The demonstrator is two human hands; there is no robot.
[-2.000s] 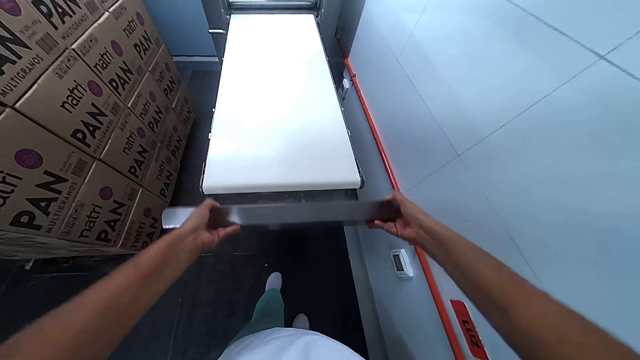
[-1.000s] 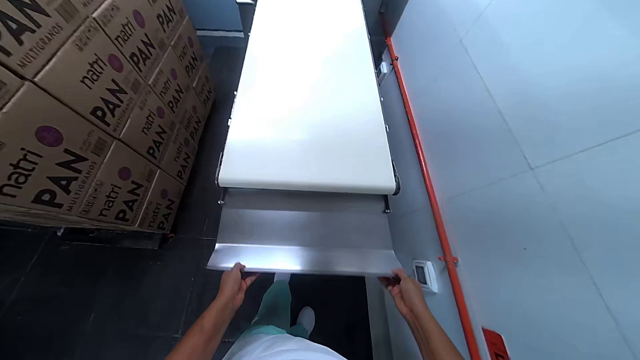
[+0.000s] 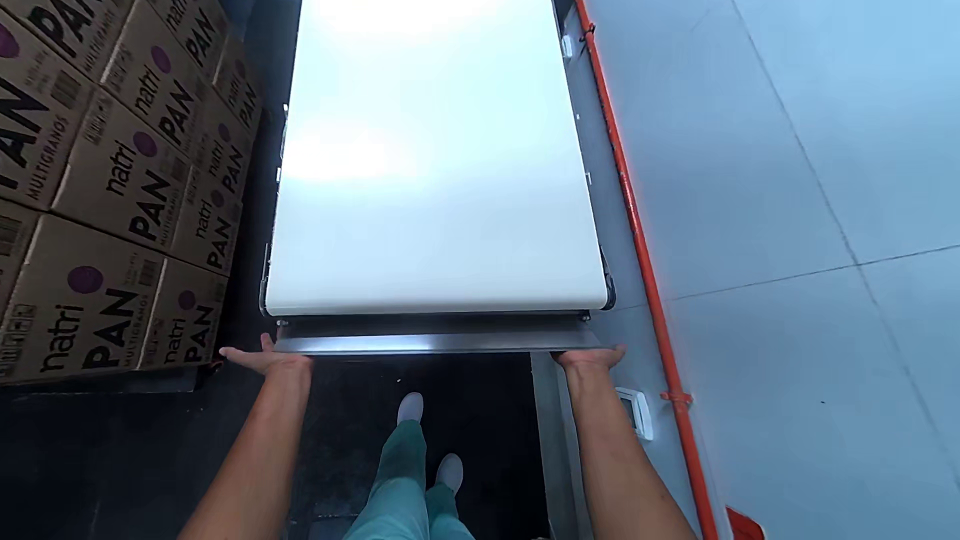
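Observation:
A shiny metal sheet tray (image 3: 435,343) lies level at the near end of a white conveyor belt (image 3: 435,225), mostly beneath the belt's rounded end. At the tray's left corner is my left hand (image 3: 268,360), palm against the edge, with thumb and fingers spread outward. My right hand (image 3: 590,356) is at the right corner in the same way, its fingers partly hidden under the metal. Neither hand visibly wraps around the tray.
Stacked cardboard cartons (image 3: 112,195) stand left of the belt on a dark floor (image 3: 360,450). A red pipe (image 3: 637,247) runs along the pale panel wall (image 3: 787,337) at right, beside a small white wall device (image 3: 636,414).
The metal tray was held out in front of the belt a second ago and has moved forward, under the belt's end. My hands have gone from gripping its front edge to flat palms at its corners.

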